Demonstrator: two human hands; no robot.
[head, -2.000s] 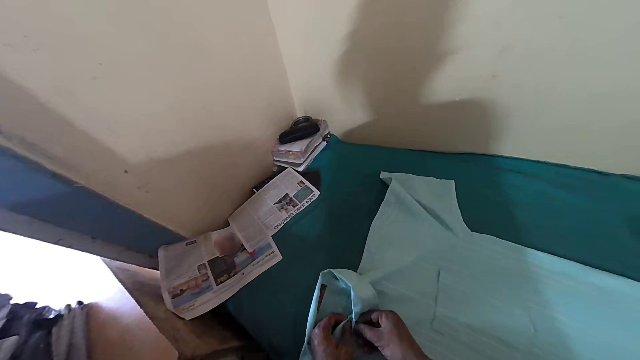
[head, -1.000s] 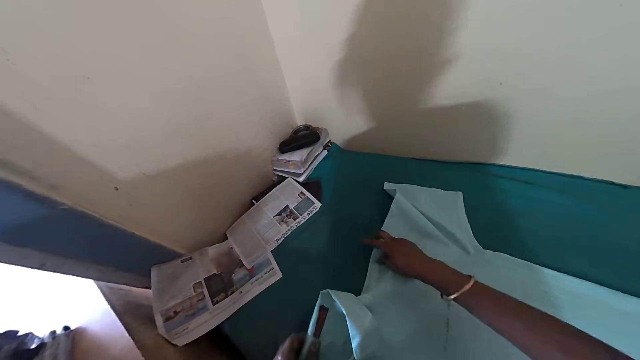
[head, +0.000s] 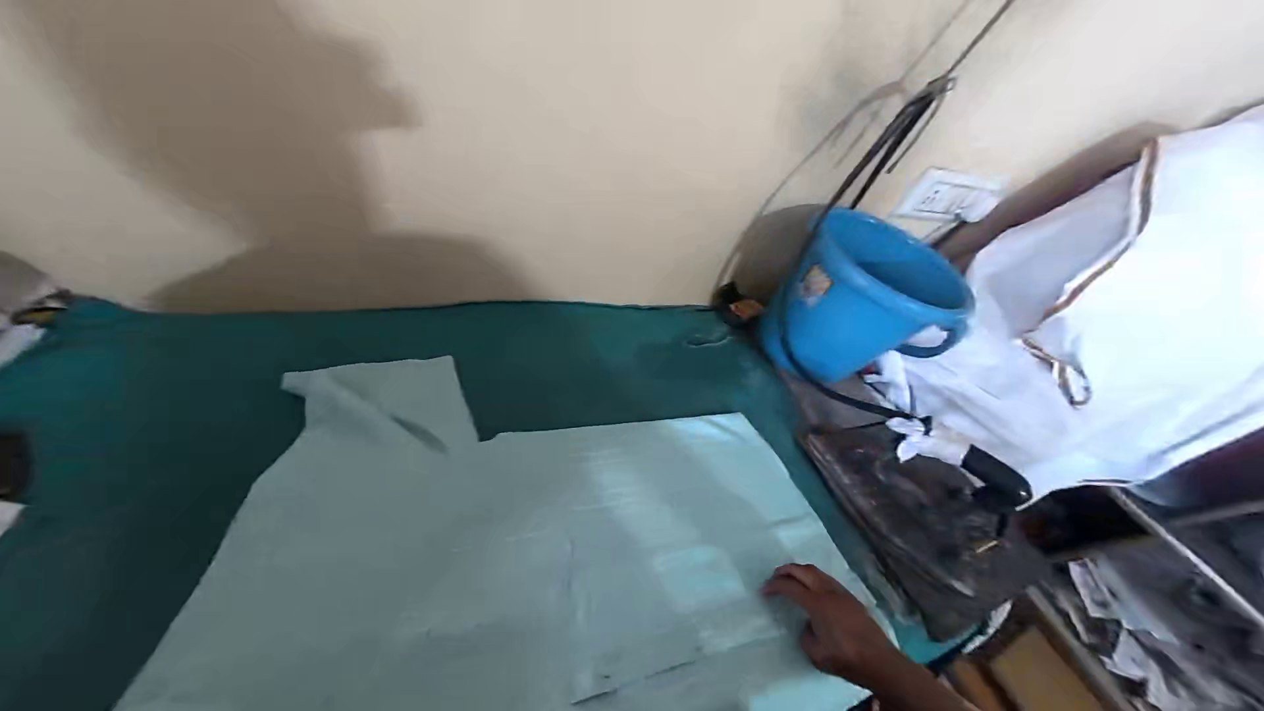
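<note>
A pale green piece of fabric [head: 494,553] lies spread over a dark green table cover [head: 592,360], with a folded flap at its upper left. My right hand [head: 834,622] rests on the fabric near its right edge, fingers bent and pointing left; whether it pinches any cloth does not show clearly. My left hand is outside the view.
Right of the cover stands a blue plastic bucket [head: 839,306] with cords hanging by it. An iron's black handle [head: 997,476] appears above a dark pad [head: 899,523]. White cloth [head: 1116,326] hangs at the right, near a wall socket [head: 943,195].
The view has swung right, bringing in the bucket and white cloth. My right hand has moved from the fabric's upper left part to near its right edge. My left hand has gone out of view.
</note>
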